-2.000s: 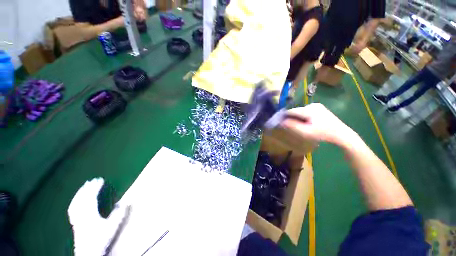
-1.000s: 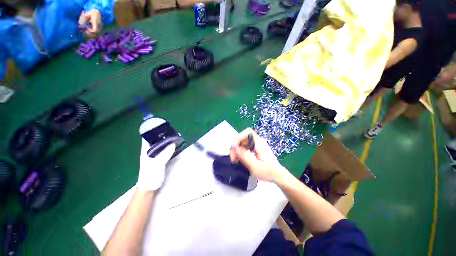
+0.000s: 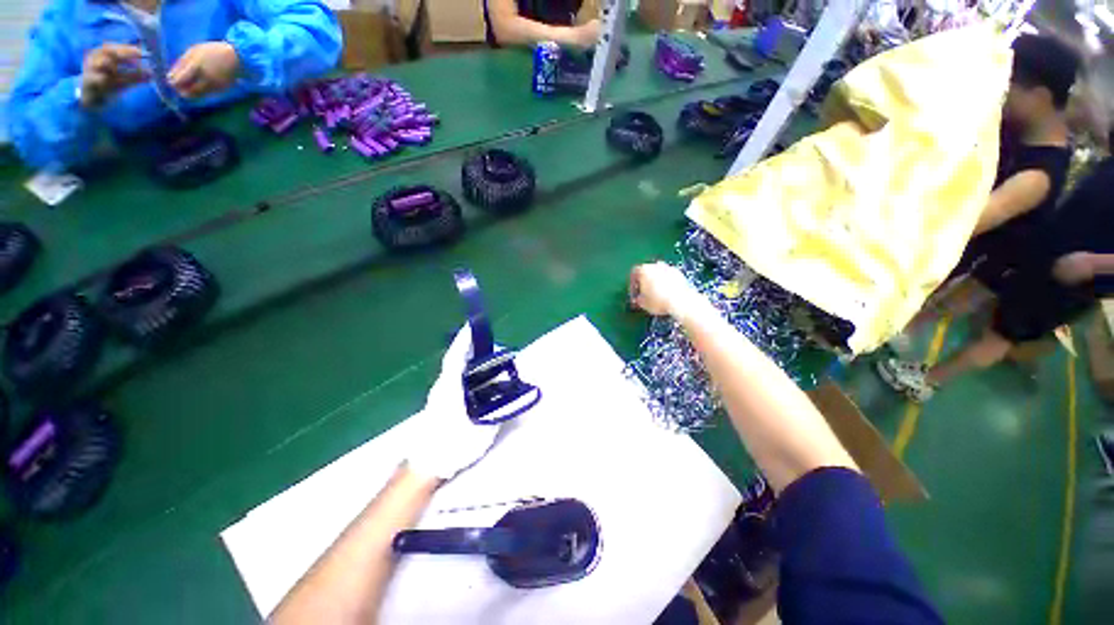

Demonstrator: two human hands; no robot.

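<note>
My left hand (image 3: 455,421), in a white glove, holds a navy-black stand part (image 3: 495,386) over the white mat (image 3: 330,549), its flat arm pointing up. A second stand part (image 3: 544,541) lies on the mat, its arm pointing left. My bare right hand (image 3: 654,289) is at the upper left edge of the silver pile of wire clips (image 3: 684,372). Its fingers are curled; whether they pinch a clip cannot be seen.
A yellow sack (image 3: 855,183) lies over the pile. Black fan housings (image 3: 418,217) line the green table (image 3: 330,330). A purple battery heap (image 3: 354,112) is by a person in blue (image 3: 263,43). A cardboard box (image 3: 867,440) is below the right edge. Other people stand at the right.
My right hand has let go of the second stand part, now lying on the mat, and moved up to the wire pile. My left hand has moved right with its part.
</note>
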